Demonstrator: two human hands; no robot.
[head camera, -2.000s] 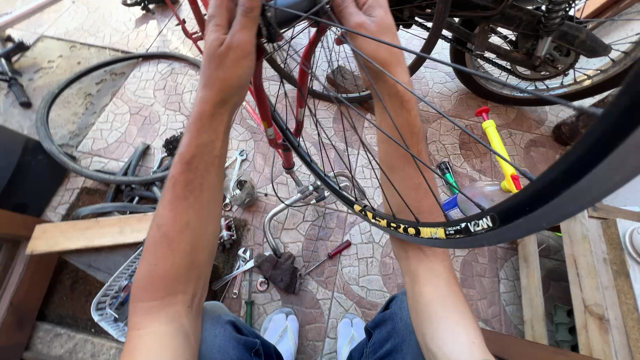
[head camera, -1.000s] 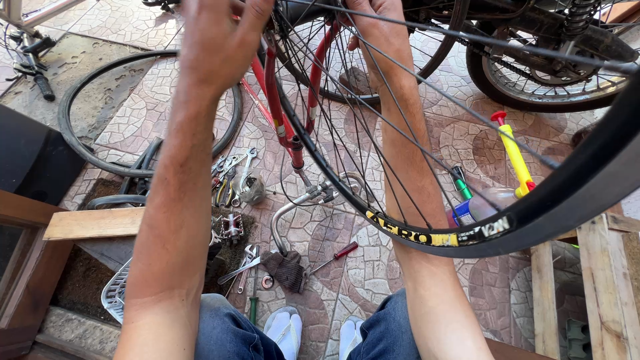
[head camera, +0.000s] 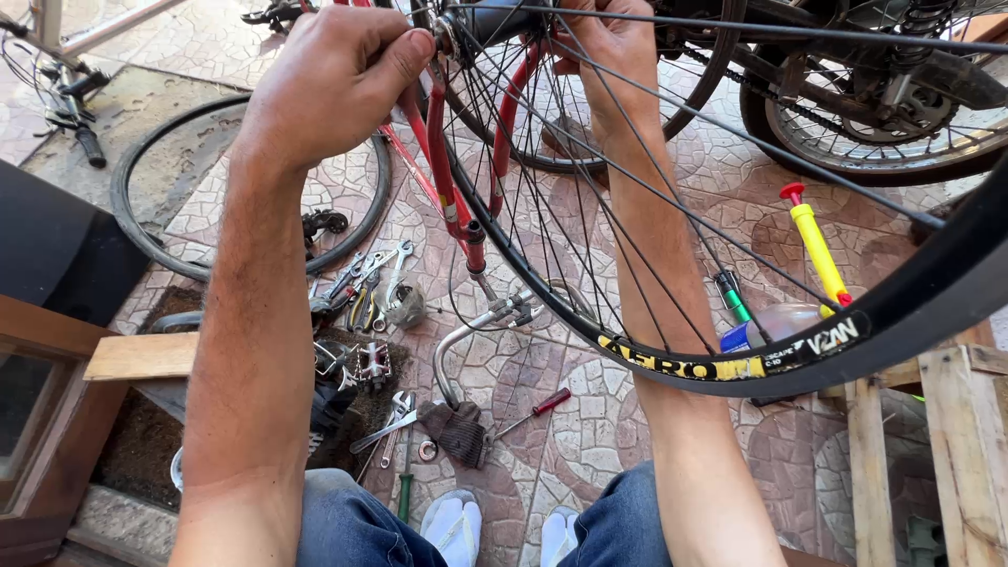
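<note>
A black bicycle wheel rim (head camera: 685, 370) with dark spokes fills the right side, mounted at the fork of an upside-down red bicycle frame (head camera: 437, 150). My left hand (head camera: 339, 79) is curled at the hub's left end, its thumb by the axle end and fork tip. Across the black hub (head camera: 504, 20), my right hand (head camera: 602, 47) is at the other fork tip, seen partly through the spokes with its fingertips hidden. Whether either hand grips a part cannot be told. Below the fork, the silver handlebar (head camera: 453, 354) rests on the tiles.
Wrenches and pliers (head camera: 366, 287), a pedal (head camera: 374, 362), a dark glove (head camera: 457, 431) and a red-handled screwdriver (head camera: 551, 402) lie on the floor. A loose tire (head camera: 130, 228) is at left. A yellow pump (head camera: 819, 252), a motorcycle wheel (head camera: 858, 157) and a wooden pallet (head camera: 957, 441) are at right.
My left hand has shifted from the top edge down beside the hub end, and its thumb now shows. The right hand stays near the hub. The view has shifted slightly.
</note>
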